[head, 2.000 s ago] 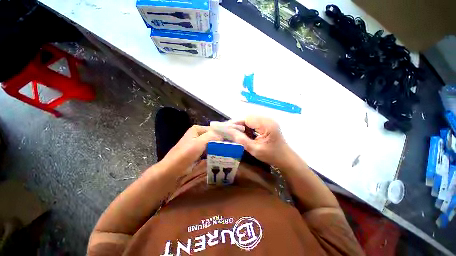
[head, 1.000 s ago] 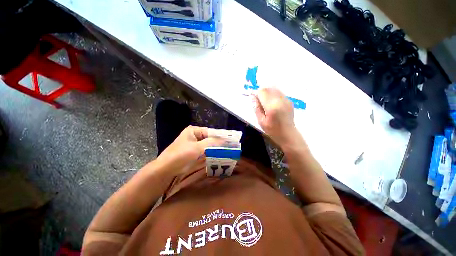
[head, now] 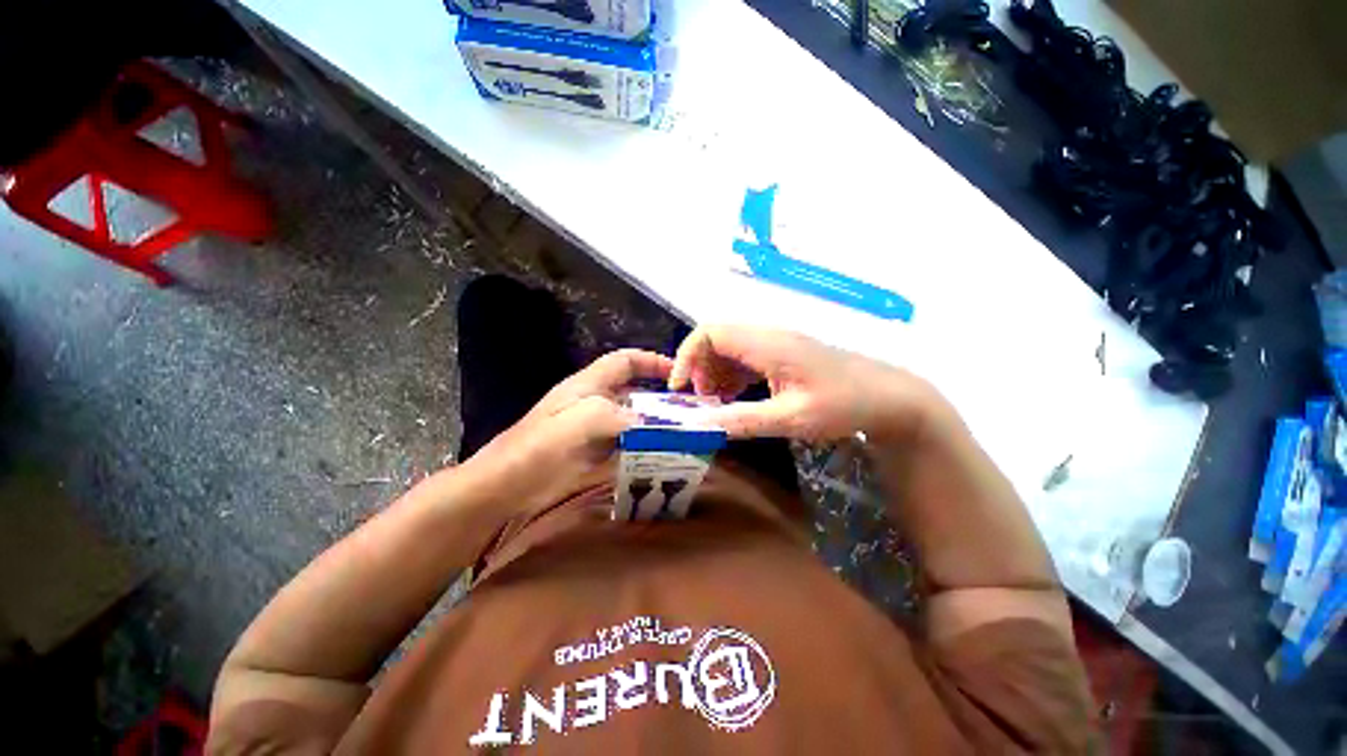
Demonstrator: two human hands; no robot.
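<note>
A blue and white retail box point(head: 659, 480) with black plugs pictured on it stands upright against my brown shirt, its top end towards my fingers. My left hand point(head: 569, 421) holds the box at its left side near the top. My right hand point(head: 768, 387) is at the box's top right, fingers bent over the white top end, thumb along the edge. What the fingertips touch inside the top is partly hidden. A thin flat blue carton point(head: 827, 281) lies on the white table in front of my hands, with a small blue piece standing up at its left end.
Stacked boxes point(head: 554, 71) stand at the table's far left. A tangled heap of black cables point(head: 1160, 222) and pale scraps point(head: 946, 74) lie on the black surface. A clear cup point(head: 1166, 572) is at the table's right edge, flat cartons point(head: 1303, 517) beyond it. A red stool point(head: 163, 177) is on the floor.
My right hand was over the blue piece on the table a second ago and is back at the box top. My left hand has kept hold of the box.
</note>
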